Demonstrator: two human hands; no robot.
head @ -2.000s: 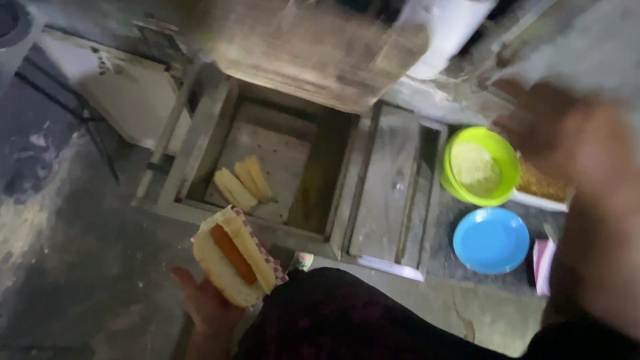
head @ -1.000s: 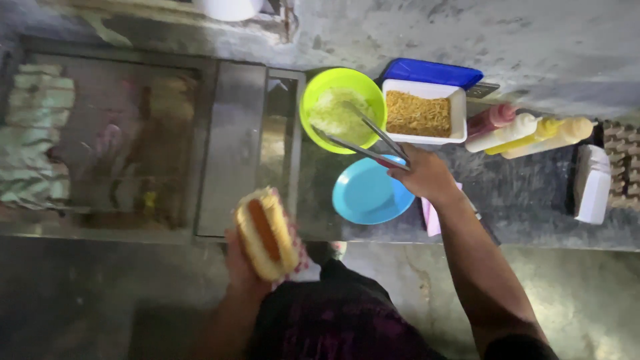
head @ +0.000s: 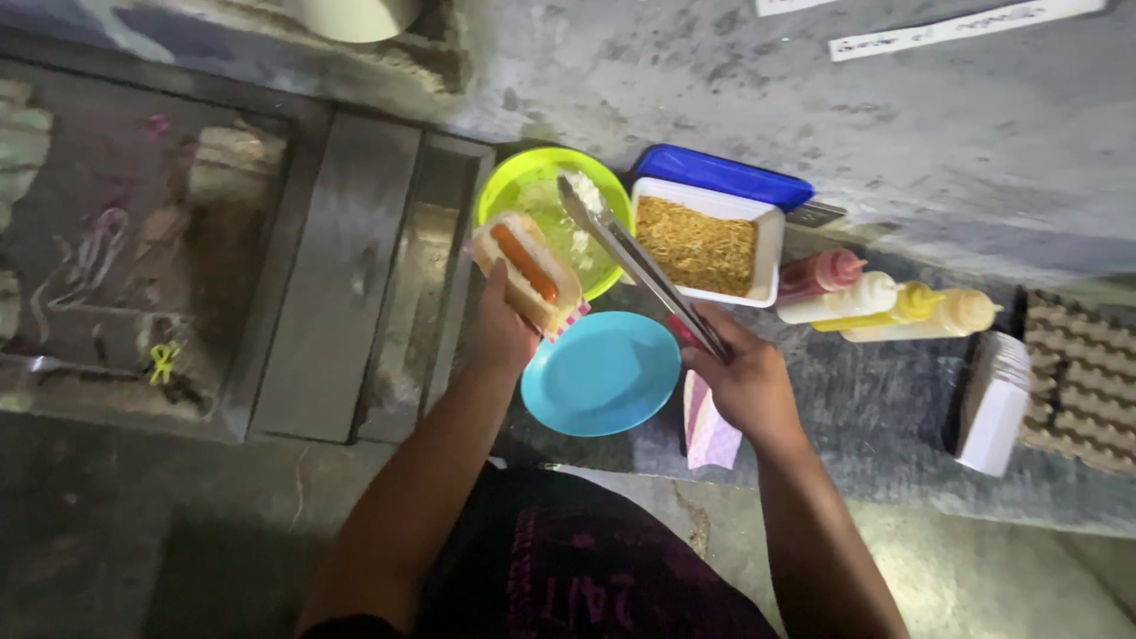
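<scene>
My left hand [head: 508,321] holds a hot dog [head: 530,271], a sausage in a split bun with checked paper around it, over the near left rim of a lime green bowl [head: 497,188]. Pale shredded food lies inside the bowl. Metal tongs [head: 652,282] are gripped in my right hand [head: 744,368]; their tips are above the bowl with some white shreds between them. Below the bowl sits a light blue plate [head: 602,374] with nothing on it. A folded checked paper [head: 710,430] lies beside the plate, under my right wrist.
A white container [head: 769,257] of thin golden sticks stands right of the bowl, a blue lid [head: 723,176] behind it. Several squeeze bottles [head: 834,297], stacked white trays [head: 996,404] and egg cartons [head: 1083,382] are farther right. A metal counter unit [head: 337,275] is at left.
The hot dog in my left hand has moved from left of the plate to the bowl's edge. The tongs, lower in the bowl a second ago, now hold shreds above it. Two seconds ago my right hand was blurred.
</scene>
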